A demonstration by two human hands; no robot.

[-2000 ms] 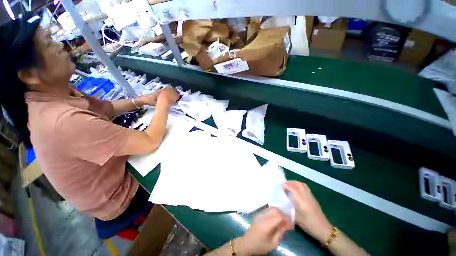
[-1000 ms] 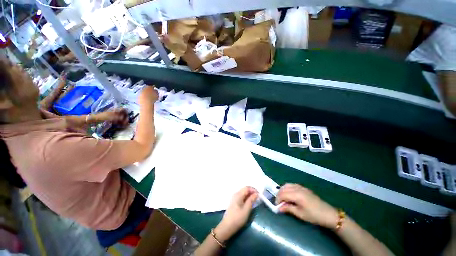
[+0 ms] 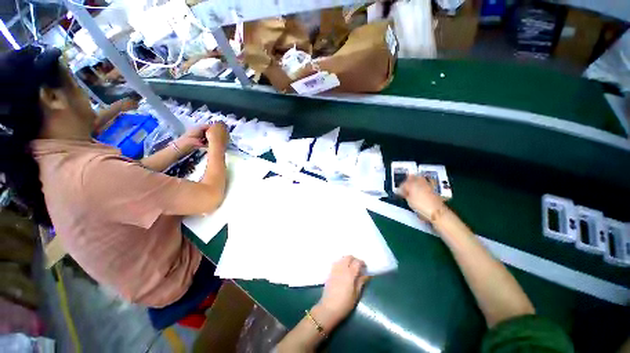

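A fanned stack of thin white sheets [image 3: 297, 231] lies on the glossy green worktop. My left hand [image 3: 345, 279] is at the stack's near right edge, its bent fingers on the sheet edge. My right hand [image 3: 420, 196] reaches over the pale rail to the belt, its fingertips on the left one of two white device units, partly hiding it; whether they grip it is not clear. The other device unit [image 3: 435, 180] sits close beside it. Several more device units [image 3: 587, 229] stand in a row farther right. White wrapped units [image 3: 371, 171] line the belt beyond the stack.
A neighbouring worker in a salmon shirt [image 3: 114, 186] is at the left, hands together near the wrapped units. Beyond are a blue bin [image 3: 130, 134] and a slanted metal post [image 3: 131, 72]. Brown paper packaging [image 3: 356, 62] lies across the line. The pale rail [image 3: 525, 260] edges the belt.
My right hand has left the worktop and moved out to the device units. My left hand has shifted slightly right. One more wrapped unit stands at the row's right end. The neighbour's hands have come together.
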